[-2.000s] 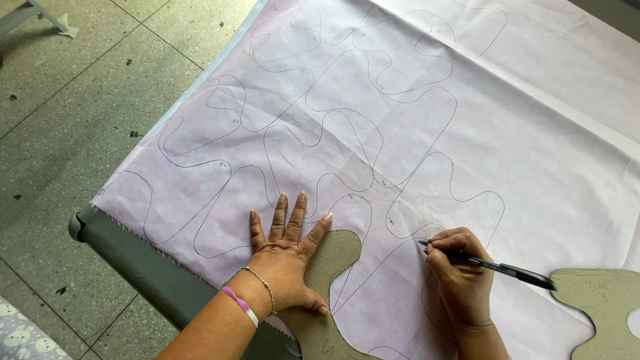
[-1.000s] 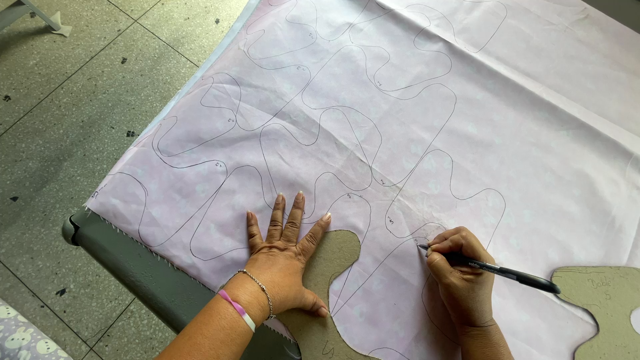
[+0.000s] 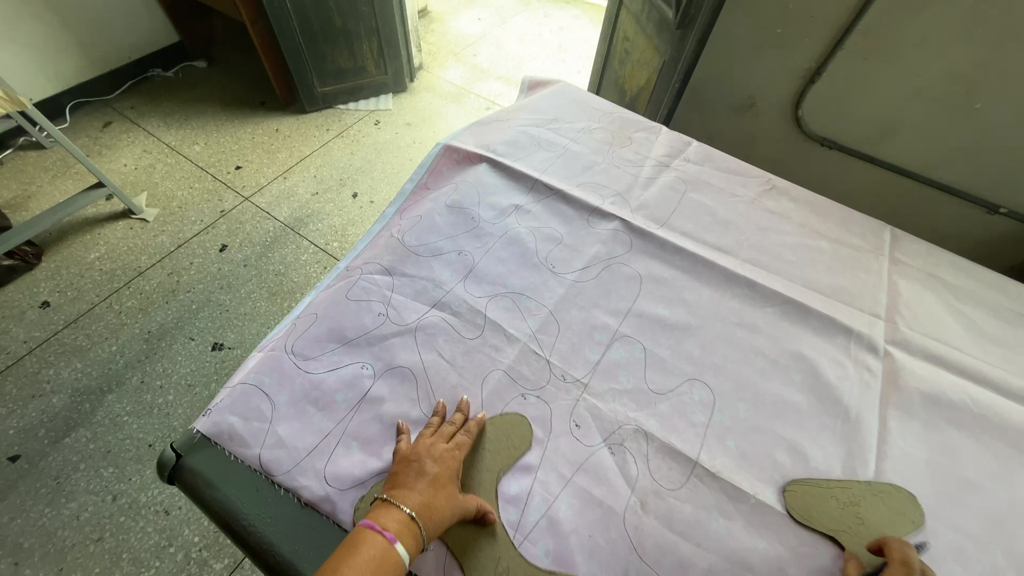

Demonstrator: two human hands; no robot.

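Note:
Lilac fabric (image 3: 768, 344) covers a table, its surface marked with curved pen outlines. My left hand (image 3: 438, 472) lies flat with fingers spread, pressing on a curved grey-brown cardboard template (image 3: 480, 544) and the cloth beside it. At the lower right, my right hand (image 3: 892, 556) has its fingers at the lower part of a second cardboard template (image 3: 860, 506), which bears handwriting. A dark pen tip (image 3: 922, 548) shows next to those fingers. Most of the right hand is cut off by the frame's bottom edge.
The table's dark green edge (image 3: 248, 512) shows at the lower left. Speckled floor tiles (image 3: 144, 320) lie beyond it. A metal stand leg (image 3: 96, 168) is at the far left. Dark doors (image 3: 340, 48) stand at the back, with a wall (image 3: 904, 104) at the right.
My right hand has gone from the drawn line to the right-hand template, where its fingers now touch. My left hand stays on its template. The view has tilted up.

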